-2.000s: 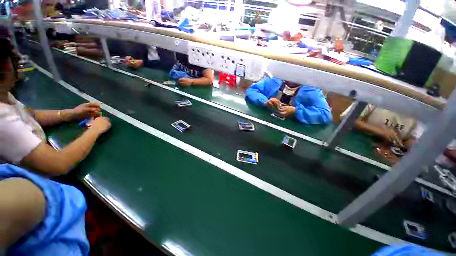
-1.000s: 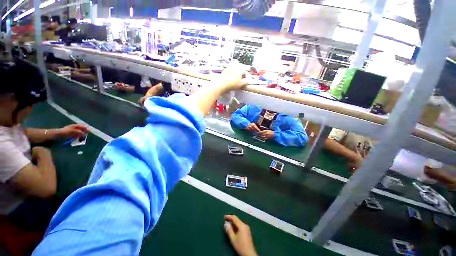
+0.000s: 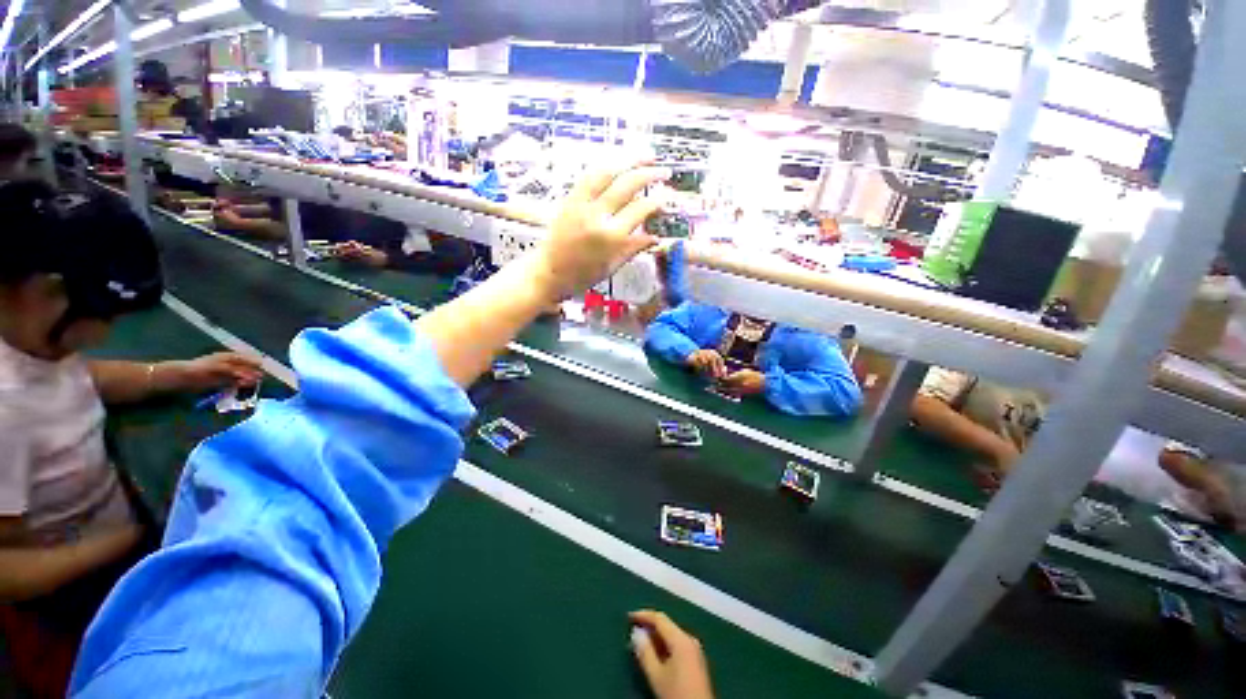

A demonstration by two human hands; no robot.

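Note:
My left hand (image 3: 599,235) is raised at the near edge of the white shelf (image 3: 765,280), its fingers apart and nothing visible in it. Its blue sleeve crosses the left half of the view. My right hand (image 3: 672,658) is low over the green worktop (image 3: 472,601), cut off by the bottom edge, with a tiny whitish piece (image 3: 640,636) at its fingertips. Open rectangular units lie spaced on the dark green belt; the closest (image 3: 691,527) has a pale frame with dark and blue insides. Another unit (image 3: 503,433) lies near my left forearm.
A guide rail (image 3: 601,549) divides worktop and belt. A slanted pale post (image 3: 1018,478) stands at the right. A person (image 3: 62,451) sits at the left; another in blue sleeves (image 3: 806,372) works opposite. A green and black box (image 3: 1004,253) stands on the shelf.
My arms came into view after the first frame. Since the second, my left hand's fingers have spread and show more clearly; my right hand appears slightly lower and farther right.

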